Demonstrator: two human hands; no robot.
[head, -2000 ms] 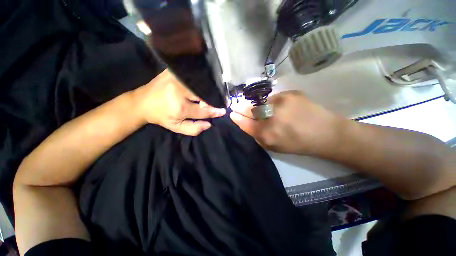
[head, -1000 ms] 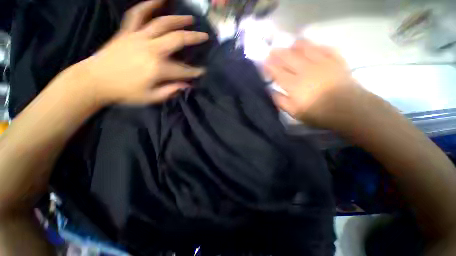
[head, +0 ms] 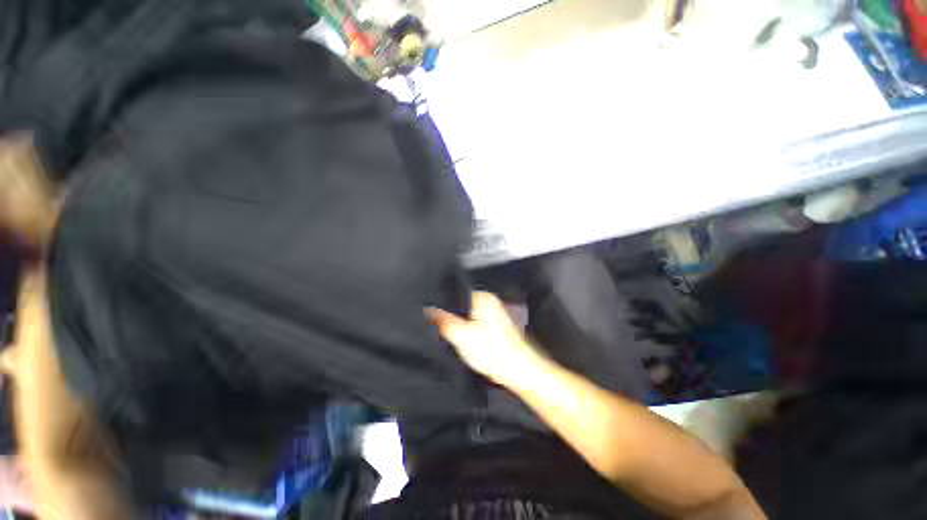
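The black garment piece (head: 264,213) hangs in a large spread heap from the white machine table down over the lap. My right hand (head: 483,335) is at its right edge below the table's front edge, with thumb and fingers closed on the cloth. My left hand (head: 25,198) is at the far left edge of the picture, blurred and partly cut off, beside the cloth; its fingers cannot be made out. The needle area (head: 407,86) shows small and blurred at the top, beyond the cloth.
The white table (head: 630,132) has a pale measuring strip (head: 844,152) along its front edge. A blue item (head: 889,71) lies at its right end. Dark and coloured items show blurred below the table, and a blue latticed basket (head: 305,462) is at the bottom left.
Both hands have left the needle area. My left hand has moved far left and my right hand down to the cloth's edge. The cloth is spread wider, and the view has shifted.
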